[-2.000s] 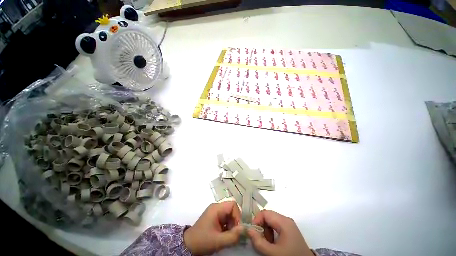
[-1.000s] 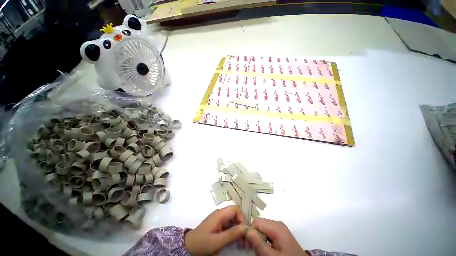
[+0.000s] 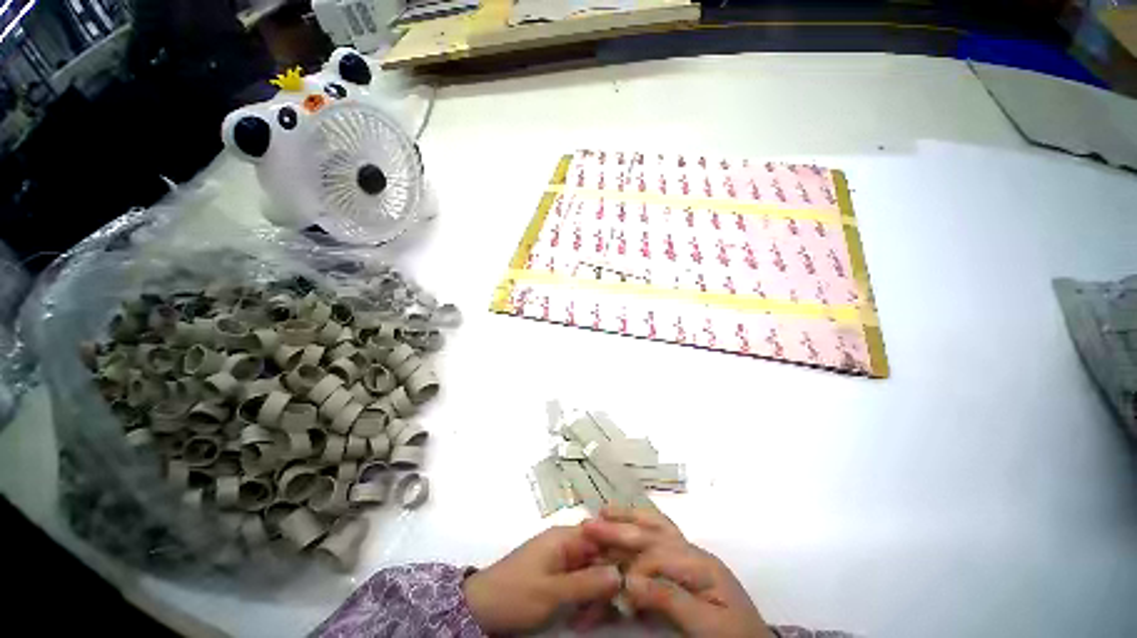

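A loose fanned pile of flat grey-beige strips lies on the white table just in front of my hands. My left hand and my right hand meet at the bottom centre, fingertips together, pinching a small grey-beige strip between them. Most of the strip is hidden by my fingers, so its shape cannot be told. Formed rings are heaped at the left in an open clear plastic bag. One ring lies at the heap's right edge.
A white desk fan with an animal face stands behind the bag. A pink-white board with yellow tape lies beyond the strips, a small dark thin thing on it. A grey filled plastic bag is at the right edge.
My right fingers have come up and over toward my left fingertips, covering the near end of the strip pile. The whole view has shifted slightly, with the table things sitting lower in the picture.
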